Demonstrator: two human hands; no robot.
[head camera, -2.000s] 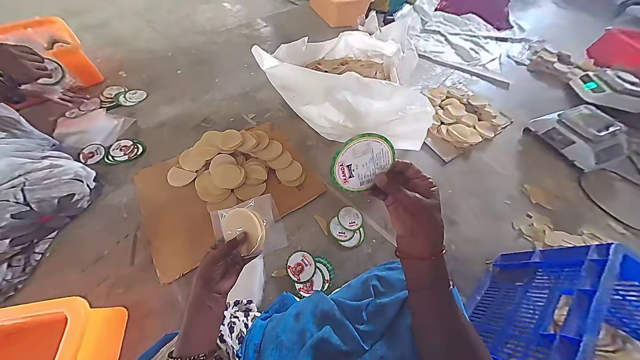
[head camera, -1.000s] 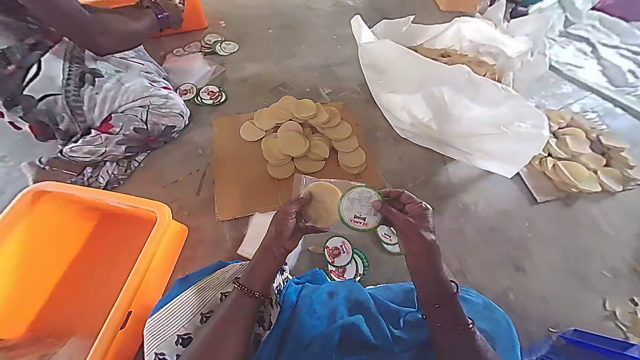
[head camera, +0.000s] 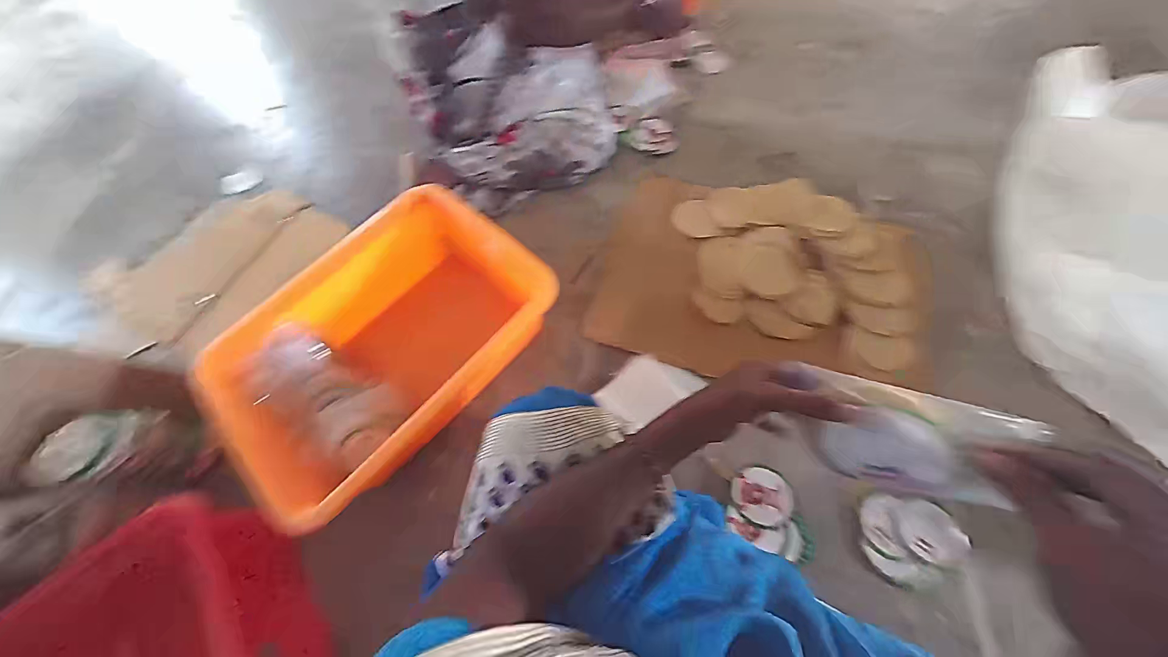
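My left hand (head camera: 785, 392) grips the left end of a clear plastic bag (head camera: 967, 415) at the lower right of the head view. The bag's other side is in my right hand (head camera: 1040, 474). Inside or against the bag shows a pale round label (head camera: 885, 447); blur hides whether the discs are in it. Beyond my hands, flat beige discs (head camera: 771, 265) lie in a loose pile on a brown cardboard sheet (head camera: 630, 301). On the floor below the bag are two small groups of round printed labels (head camera: 762, 497), (head camera: 912, 538) partly overlapping.
An orange plastic crate (head camera: 538, 292) holding filled clear packets (head camera: 338, 401) stands left of my knees. A red container (head camera: 173, 584) is at the lower left. Another person's patterned clothing (head camera: 547, 119) shows at the top. A white sack (head camera: 1086, 246) lies at the right edge.
The round label, beside the bag in my right hand earlier, is now in or against the bag. Both hands hold the bag stretched between them. The view has swung left.
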